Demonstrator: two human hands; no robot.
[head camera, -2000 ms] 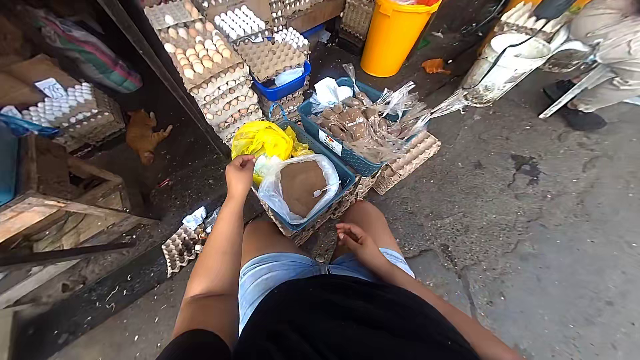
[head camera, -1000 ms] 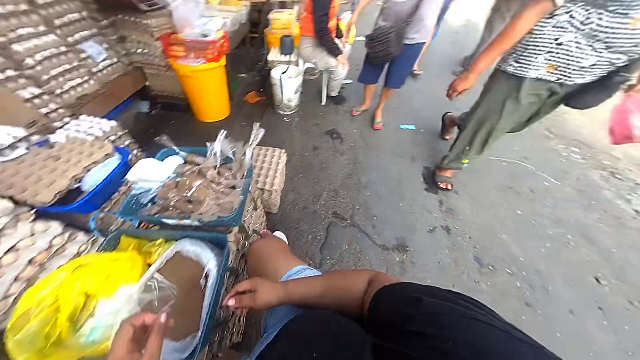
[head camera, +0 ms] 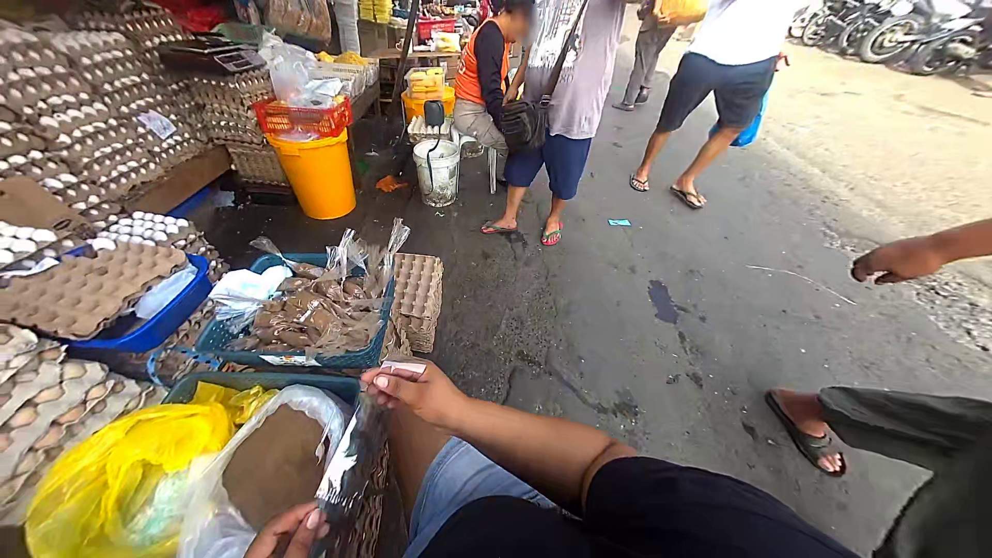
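Observation:
A clear plastic bag (head camera: 349, 457) stretches between my two hands. My right hand (head camera: 415, 395) pinches its upper end, with a small pale strip at the fingers. Low in the view, my left hand (head camera: 291, 531) holds the lower end between thumb and fingers, partly cut off by the frame edge. Just left of the clear bag, a white plastic bag (head camera: 310, 399) lies open around brown powder (head camera: 275, 461). Beside it is a yellow plastic bag (head camera: 124, 473), in the same dark green crate (head camera: 263, 378). Behind stands a teal basket (head camera: 349, 358) of filled clear bags (head camera: 310, 318).
Egg trays (head camera: 70, 287) are stacked along the left, one over a blue basin (head camera: 159, 325). More trays (head camera: 418, 294) stand by the teal basket. Farther off are a yellow bucket (head camera: 316, 174) and a white pail (head camera: 438, 172). Several people stand, sit or walk on the pavement; one passes close at right.
The view has swung right since the oldest frame. My hands, apart with no clear bag plainly seen then, now hold one stretched between them. A passer-by has moved nearer at the right.

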